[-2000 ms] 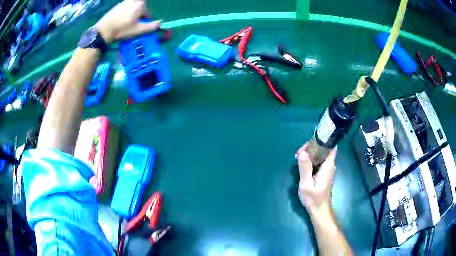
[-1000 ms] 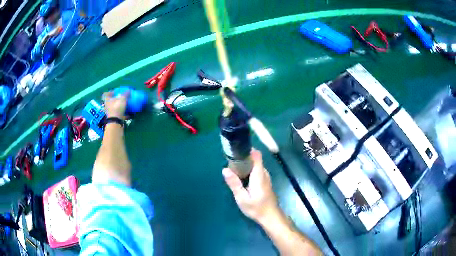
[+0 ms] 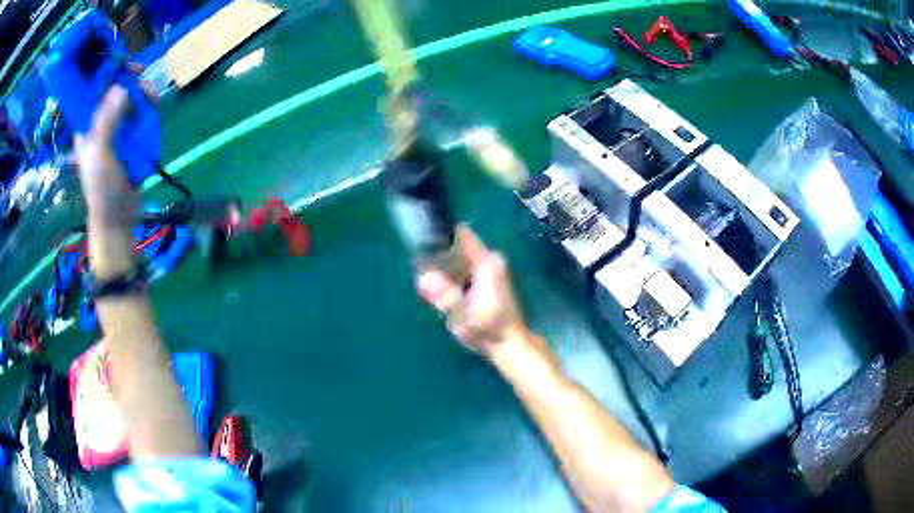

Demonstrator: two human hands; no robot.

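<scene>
My left hand (image 3: 108, 150) holds a blue battery tester (image 3: 90, 75) raised at the upper left, its dark screen showing. Its leads hang down to blurred red clips (image 3: 281, 226). My right hand (image 3: 471, 291) is closed around the lower grip of the power driver (image 3: 421, 200), which hangs from a yellow cord (image 3: 386, 45). The driver is blurred and its tip is hidden. The screw feeder (image 3: 666, 215), two pale metal boxes with a black cord across them, stands right of the driver.
Other blue testers lie at the far side (image 3: 564, 52) and beside the pink tin box (image 3: 95, 406) at lower left. A green-handled screwdriver (image 3: 762, 359) and clear plastic bags (image 3: 822, 180) lie right of the feeder. A cardboard sheet (image 3: 220, 38) lies beyond.
My left hand has lifted the tester from the bench, up and to the left. The view has shifted, so the feeder appears higher. My right hand still holds the driver.
</scene>
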